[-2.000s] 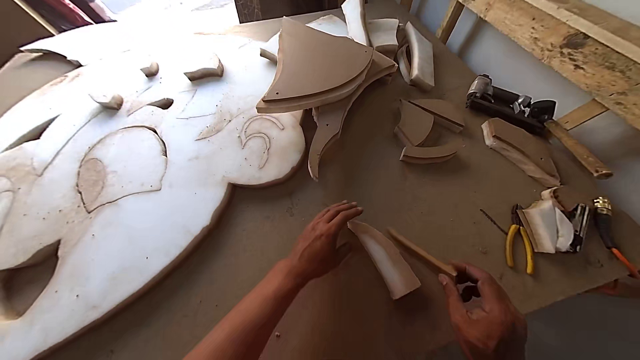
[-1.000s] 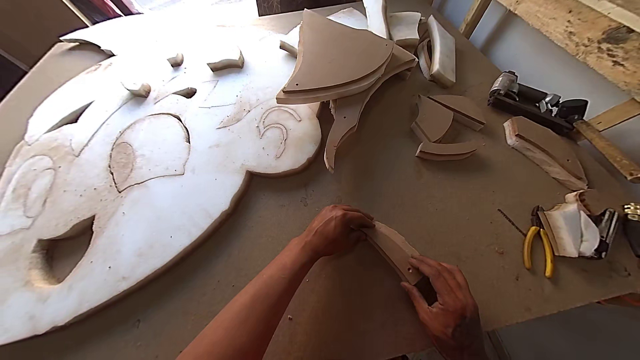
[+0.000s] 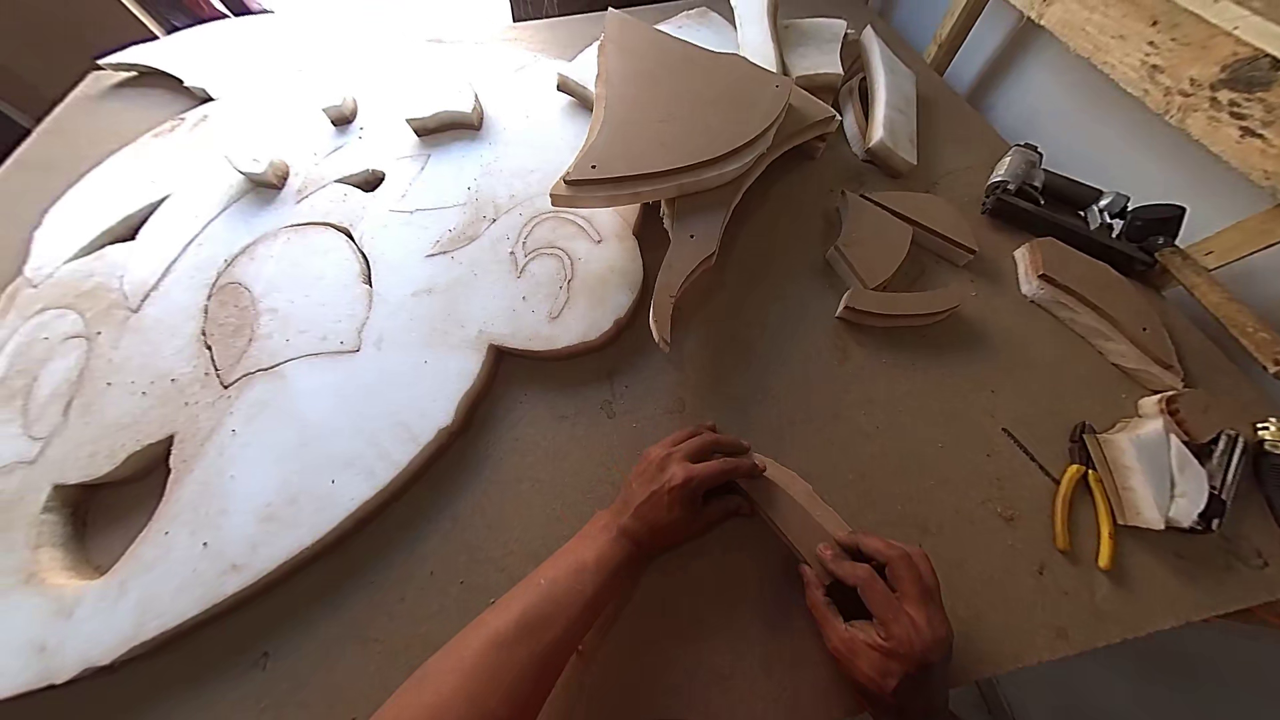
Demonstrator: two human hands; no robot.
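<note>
A curved strip of brown board (image 3: 800, 505) lies near the table's front, seemingly on top of the pale foam piece, which is now mostly covered. My left hand (image 3: 690, 485) holds its upper end, fingers bent over the edge. The lower end is between the thumb and fingers of my right hand (image 3: 885, 610). To the left spreads a large white foam cutout (image 3: 380, 440) with outlined shapes and openings. Beyond my hands, fan-shaped brown boards (image 3: 680, 110) are stacked, and smaller board pieces (image 3: 875, 240) lie to their right.
Yellow-handled pliers (image 3: 1083, 500) lie at the right beside foam scraps (image 3: 1150, 470). A pneumatic stapler (image 3: 1080, 205) and a hammer's wooden handle (image 3: 1220, 310) are at the far right, near a foam-backed board piece (image 3: 1100, 310). A timber frame (image 3: 1170, 80) stands behind.
The brown strip, earlier held in my right hand beside the pale curved piece, has been brought over that piece. Both hands now hold it. The view has shifted slightly.
</note>
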